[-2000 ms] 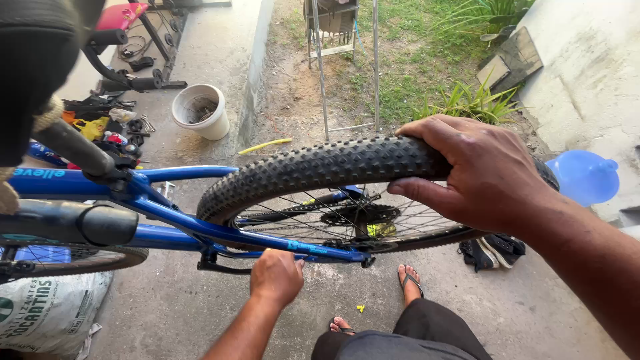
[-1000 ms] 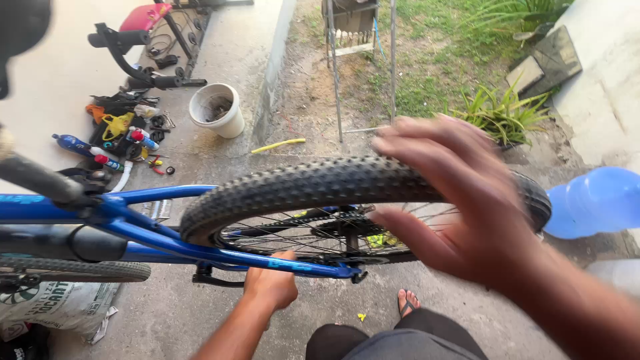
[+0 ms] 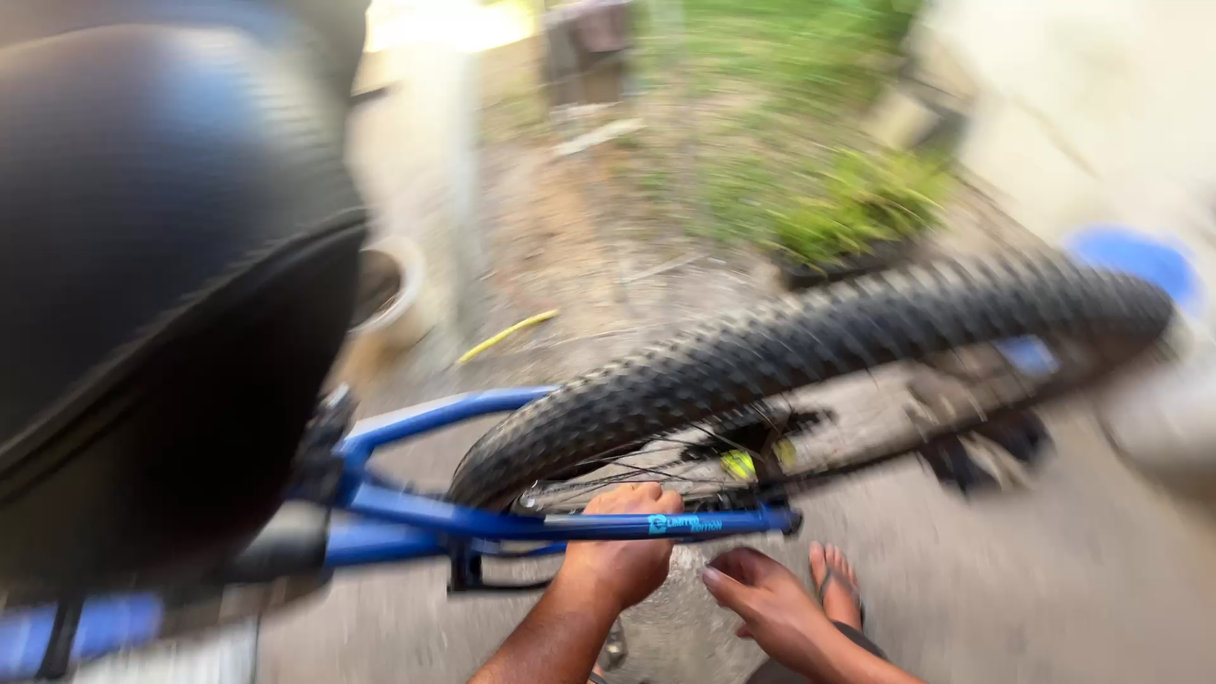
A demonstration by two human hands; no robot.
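Note:
A blue bicycle frame [image 3: 418, 508] runs in from the left, with a knobby rear tire [image 3: 760, 347] that reaches across to the right. My left hand [image 3: 622, 546] is closed around the lower frame tube near the rear axle, its fingers partly behind the tube. Just right of it and below the tube end, my right hand [image 3: 760, 594] has its fingers curled, touching nothing that I can see. A rear sprocket cluster [image 3: 750, 432] shows dimly through the spokes, beside a yellow-green piece [image 3: 738, 465]. A black bicycle saddle [image 3: 180, 285] looms large at the left.
A white bucket [image 3: 404, 285] is partly hidden behind the saddle. A yellow strip [image 3: 506, 335] lies on the ground. A potted plant [image 3: 855, 214] and a blue container [image 3: 1135, 261] are beyond the wheel. Dark shoes [image 3: 988, 451] rest below it, and a sandaled foot [image 3: 838, 584] is near my right hand.
My right hand has left the top of the tire and come down beside the rear axle. My left hand stays at the frame tube. The view has moved closer to the saddle.

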